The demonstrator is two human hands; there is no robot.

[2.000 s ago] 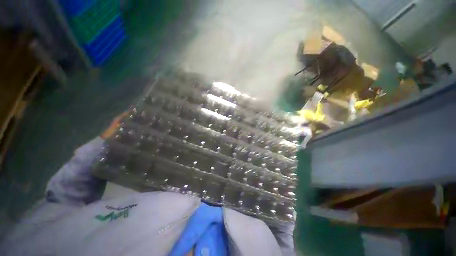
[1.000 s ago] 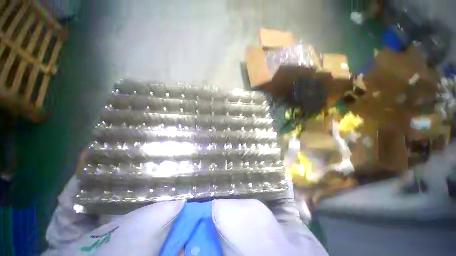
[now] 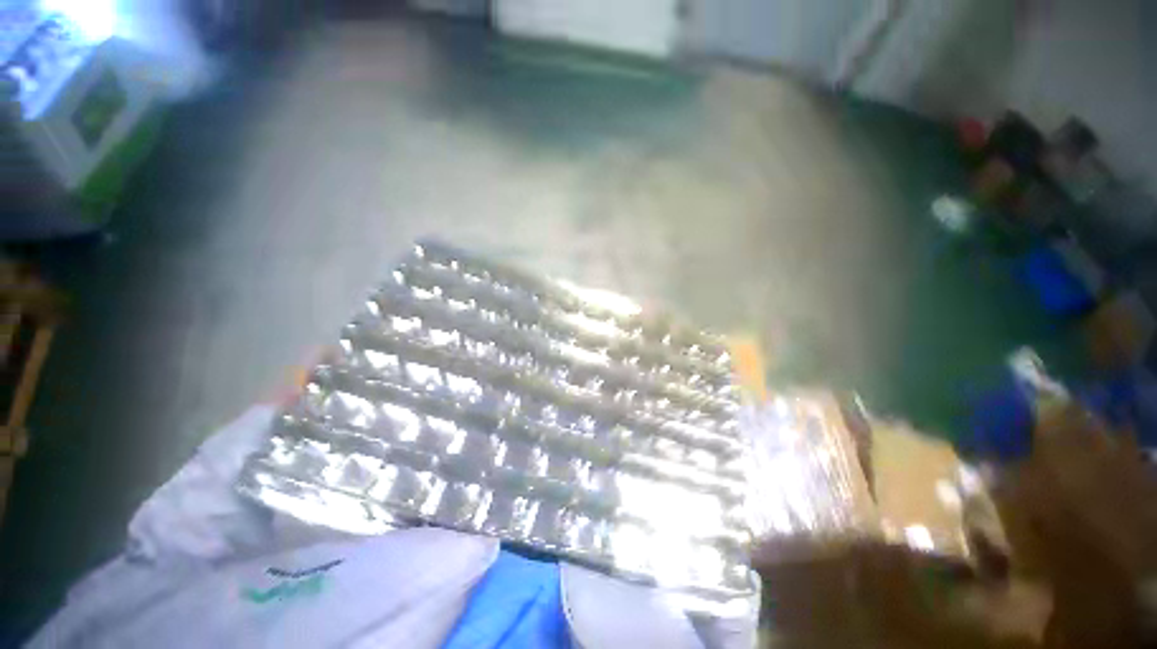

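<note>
A stack of clear, shiny blister trays (image 3: 508, 418) with a grid of square pockets lies flat against the front of my smock, tilted down to the right. My left hand (image 3: 301, 378) shows only as a small blurred patch at the trays' left edge, holding them. My right hand is not visible; the trays' right side hides that area. The trays' pockets look empty, with bright glare on them.
Open cardboard boxes (image 3: 920, 488) with clear plastic stand at the lower right. Blue items (image 3: 1056, 279) and clutter lie at the far right. A wooden pallet (image 3: 23, 361) is at the left edge. A white and green unit (image 3: 95, 127) stands at the upper left.
The view has moved forward along the floor. The boxes have shifted down toward the lower right, and the pallet has slid down the left edge. The trays stay held against the body, now tilted.
</note>
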